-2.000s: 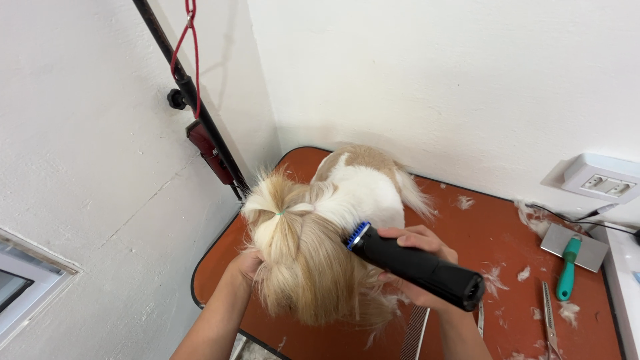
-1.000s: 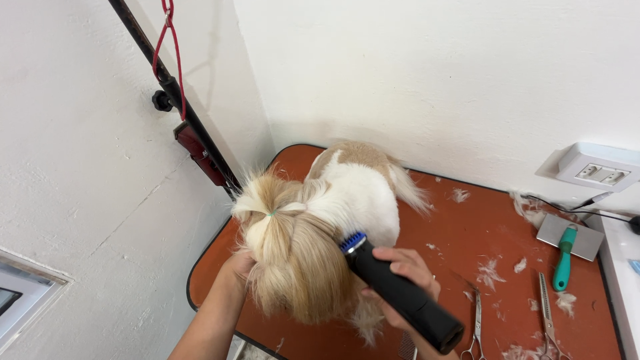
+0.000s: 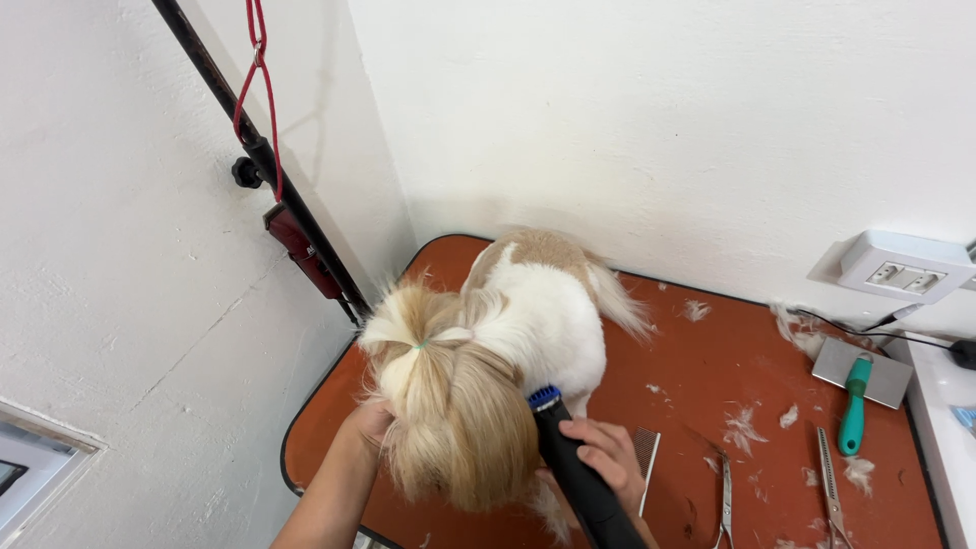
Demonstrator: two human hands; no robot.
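A white and tan long-haired dog (image 3: 545, 320) stands on the orange-brown grooming table (image 3: 656, 358), its head toward me and a small green band tying its topknot. My left hand (image 3: 374, 427) is at the side of the dog's head, its fingers largely hidden in the hair; whether they grip is unclear. In my right hand (image 3: 606, 457) is a black cordless clipper (image 3: 579, 480) with a blue comb attachment, whose tip touches or nearly touches the white coat at the shoulder. A metal comb (image 3: 646, 461) lies just beyond my right hand, partly covered.
Scissors (image 3: 726, 496), thinning shears (image 3: 829, 473) and a slicker brush with a green handle (image 3: 855, 404) lie at the right among hair tufts. At the left, a black grooming arm (image 3: 305, 206) carries a red loop (image 3: 267, 91) and a dark red clipper (image 3: 301, 252). White walls border the table.
My right hand has drawn the clipper's comb end away from the long hair beside the head, toward the white shoulder. The metal comb shows more fully than one second ago. My left hand stays at the head.
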